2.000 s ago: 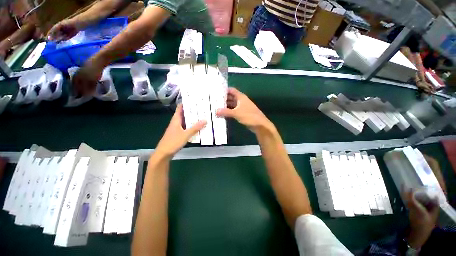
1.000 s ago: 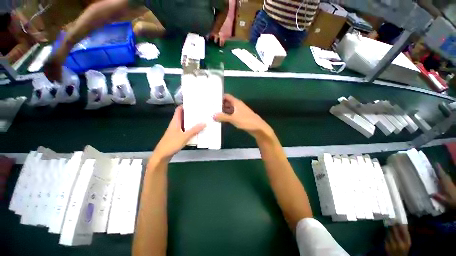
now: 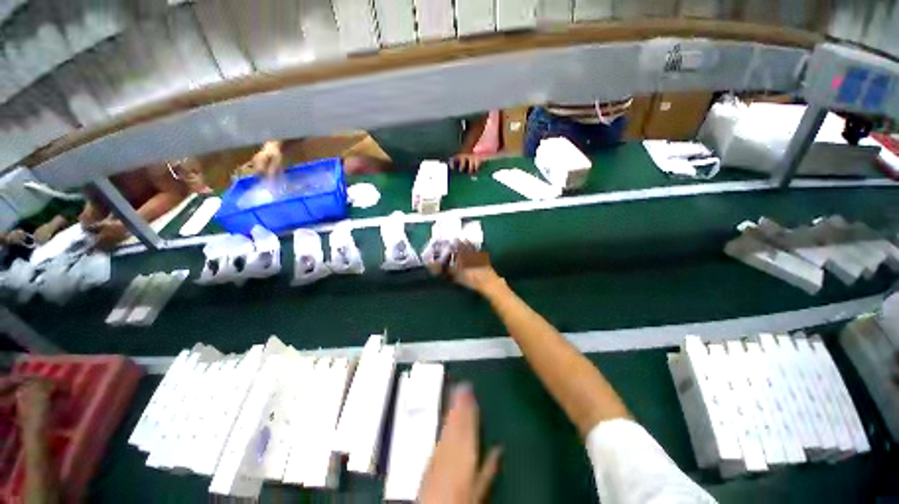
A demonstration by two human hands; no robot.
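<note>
Bagged products [image 3: 396, 243] lie in a line along the green conveyor. My right hand [image 3: 471, 271] reaches over the near rail, its fingers at the last bags on the right; whether they grip one is hidden. Slim white retail cartons [image 3: 296, 418] stand in a tight row on the near bench, some with end flaps raised. At the row's right end are a slightly separate carton [image 3: 367, 409] and a pair [image 3: 414, 428]. My left hand [image 3: 458, 455] is blurred and cut off by the bottom edge, beside this pair, fingers apart.
Another carton row [image 3: 774, 404] stands at right. Cartons [image 3: 779, 258] lean on the far-right conveyor; others [image 3: 148, 297] lie at left. A red tray [image 3: 74, 418], with a person's hand, is left. A blue bin [image 3: 286, 197] stands beyond the rail. An overhead shelf [image 3: 552, 74] crosses the top.
The cartons held between my hands have left them; more cartons now stand at the left row's right end. My hands have separated, the right at the bags. The view has turned left and up.
</note>
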